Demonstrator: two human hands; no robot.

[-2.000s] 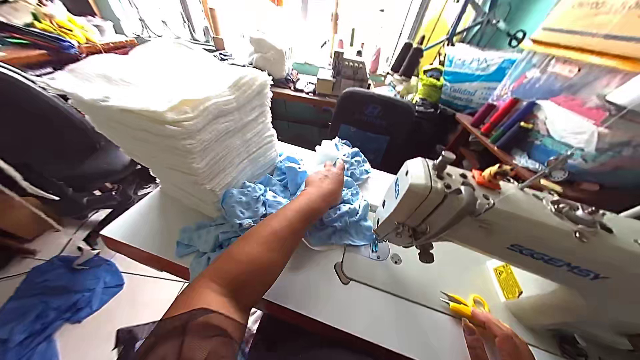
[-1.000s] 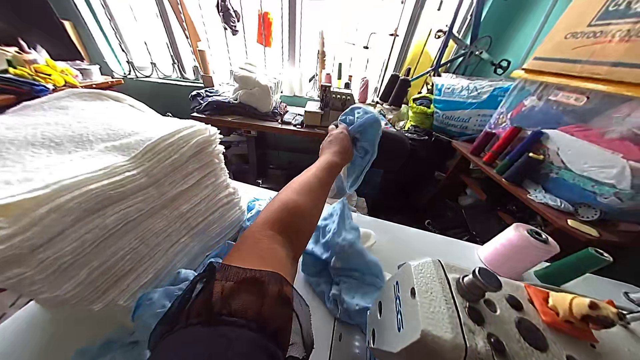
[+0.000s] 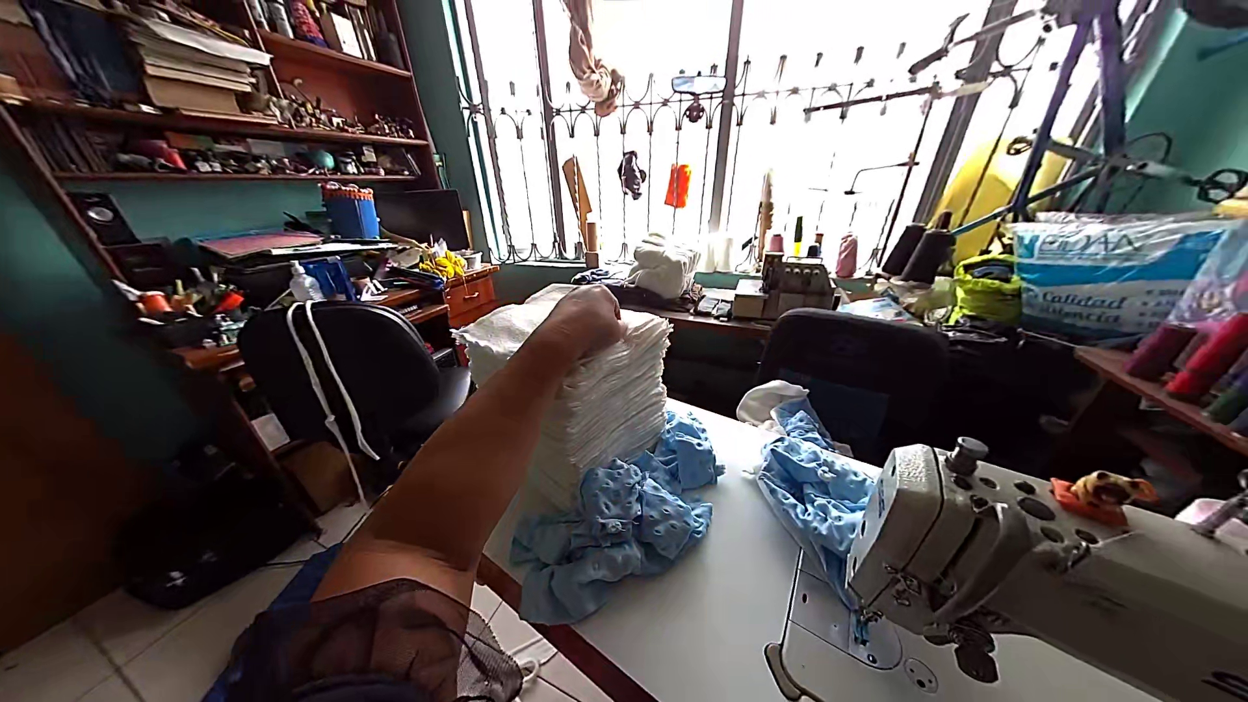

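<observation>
My left hand (image 3: pixel 588 317) rests on the top of a tall stack of folded white cloths (image 3: pixel 614 400); its fingers are mostly hidden from view, so whether it grips a cloth does not show. Crumpled light blue patterned fabric (image 3: pixel 634 507) lies against the foot of the stack. Another piece of blue fabric (image 3: pixel 814 483) lies by the head of the sewing machine (image 3: pixel 916 526) and reaches toward its presser foot, with a white piece (image 3: pixel 770 400) behind it. My right hand is out of view.
Black chairs stand at the left (image 3: pixel 341 390) and behind the table (image 3: pixel 858 361). A small dog figure (image 3: pixel 1107 489) sits on the machine. Beyond are an overlock machine (image 3: pixel 795 283), a blue and white plastic package (image 3: pixel 1111 278) and thread cones (image 3: pixel 1214 356) at the right.
My left hand has left the blue fabric it held up and is now at the white stack. The blue fabric lies in two separate heaps. The view has swung left.
</observation>
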